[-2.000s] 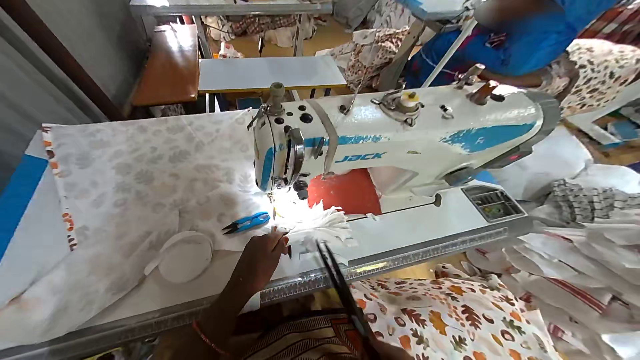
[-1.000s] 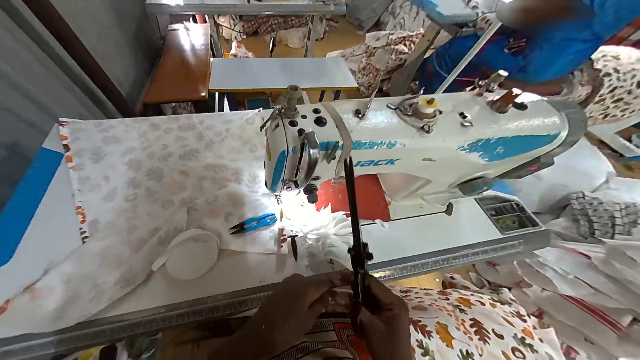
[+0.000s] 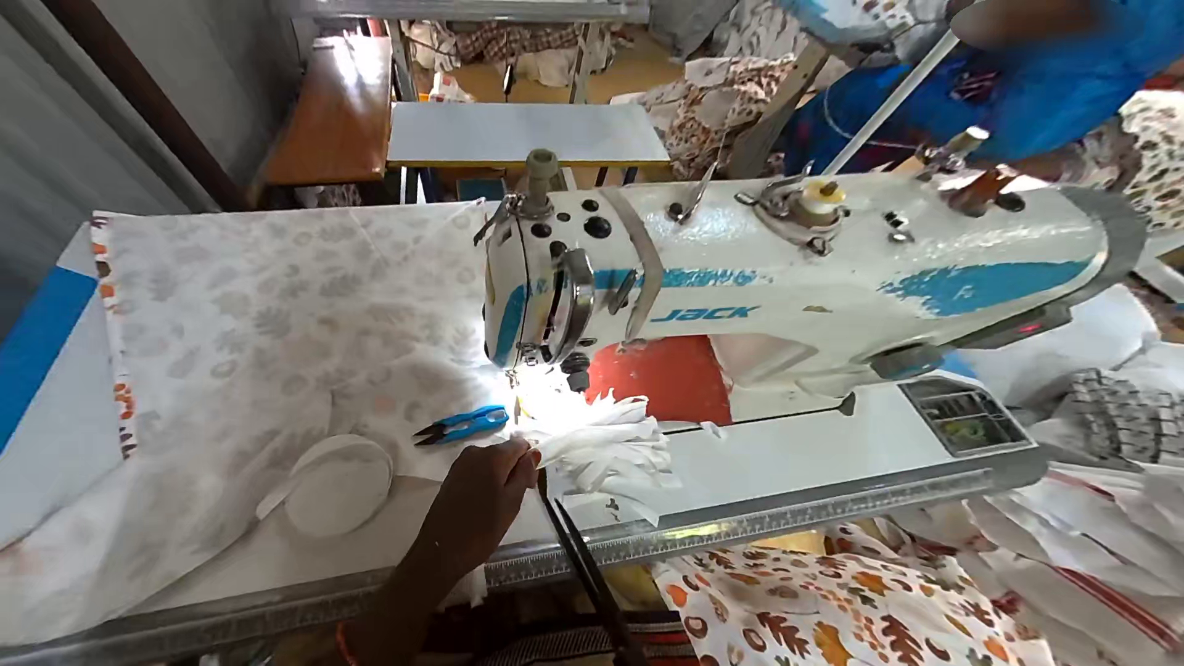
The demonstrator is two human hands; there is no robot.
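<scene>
My left hand [image 3: 486,490] pinches the end of a bunch of white fabric strips [image 3: 615,444] beside the needle area of a white Jack sewing machine [image 3: 786,268]. Dark long-bladed scissors [image 3: 583,564] point up at the table edge, blades apart, just right of my left hand. Their handles run out of the frame at the bottom, and my right hand does not show. Blue thread snips [image 3: 462,425] lie left of the needle on pale leaf-print cloth [image 3: 277,314]. A round white fabric piece [image 3: 338,486] with a strip lies nearer the front edge.
A ruler tape [image 3: 740,535] runs along the table's front edge. Leaf-print fabric [image 3: 842,601] hangs in front, and white cloth with red stripes [image 3: 1091,555] is heaped at right. Behind stand a white-topped table [image 3: 527,132] and a brown bench [image 3: 338,111]. A person in blue [image 3: 1045,83] is at the upper right.
One second ago both hands were together around the scissors near the table's front edge. Now my left hand is back at the strips, and the scissors are lower, with blades parted.
</scene>
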